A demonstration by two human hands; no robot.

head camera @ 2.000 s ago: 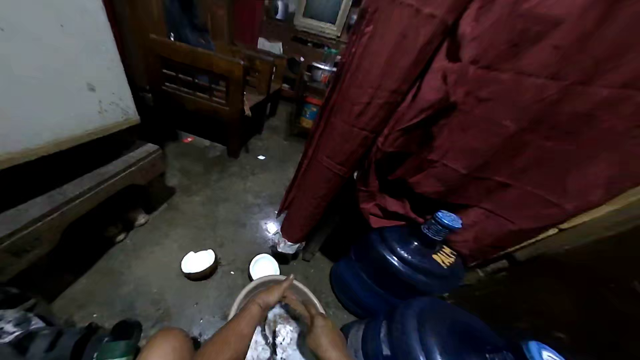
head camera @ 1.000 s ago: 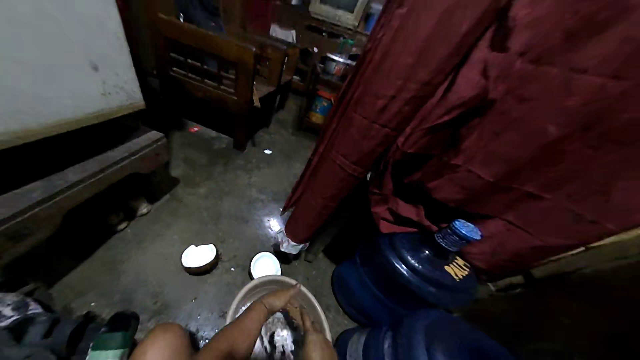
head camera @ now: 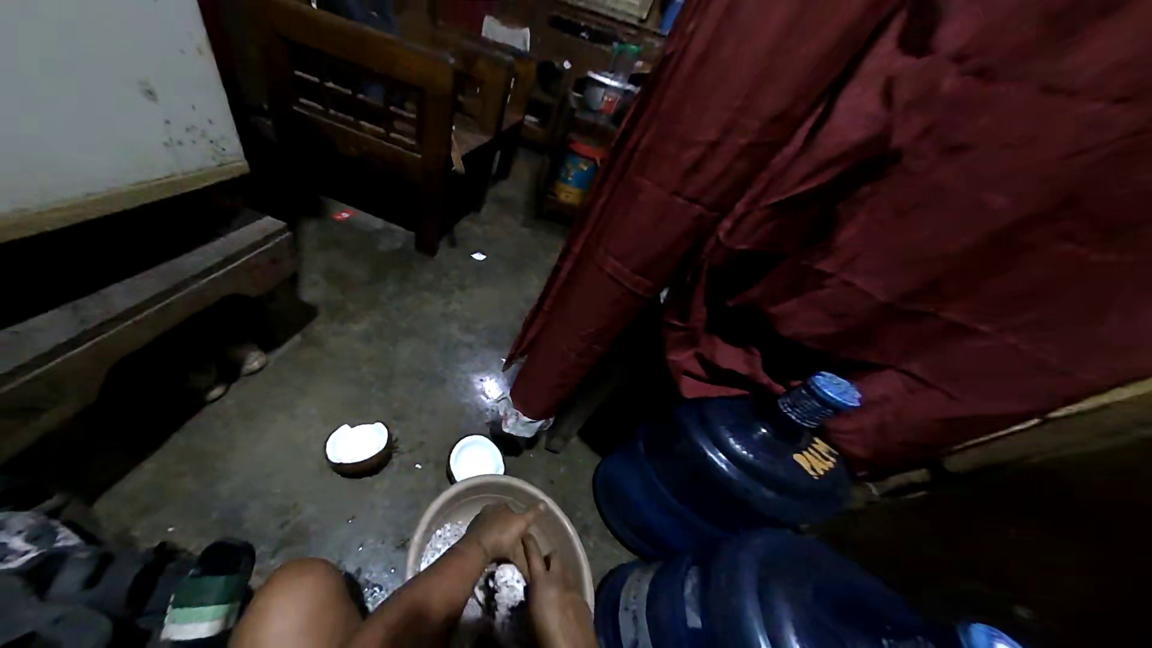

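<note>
Both hands are inside a beige plastic basin [head camera: 576, 549] at the bottom centre. My left hand [head camera: 500, 533] reaches in from the lower left, and my right hand [head camera: 551, 576] lies close beside it, their fingers meeting. Just below the fingers is a whitish and dark lump [head camera: 508, 585]; whether either hand grips it is unclear. White shredded matter [head camera: 444, 543] lies along the basin's left inside. Beyond the rim sits a small white bowl [head camera: 475, 457]. To its left a coconut half [head camera: 358, 447] with white flesh rests on the floor.
Large blue water jugs [head camera: 720, 468] lie right of the basin. A dark red curtain [head camera: 810, 198] hangs behind them. A wooden bench [head camera: 360, 85] stands at the back left, a low ledge [head camera: 144, 288] runs along the left, and a sandal [head camera: 209, 589] is at the lower left.
The hands stay in the basin; their fingers have shifted and now meet near its middle. The coconut half and the white bowl have not moved.
</note>
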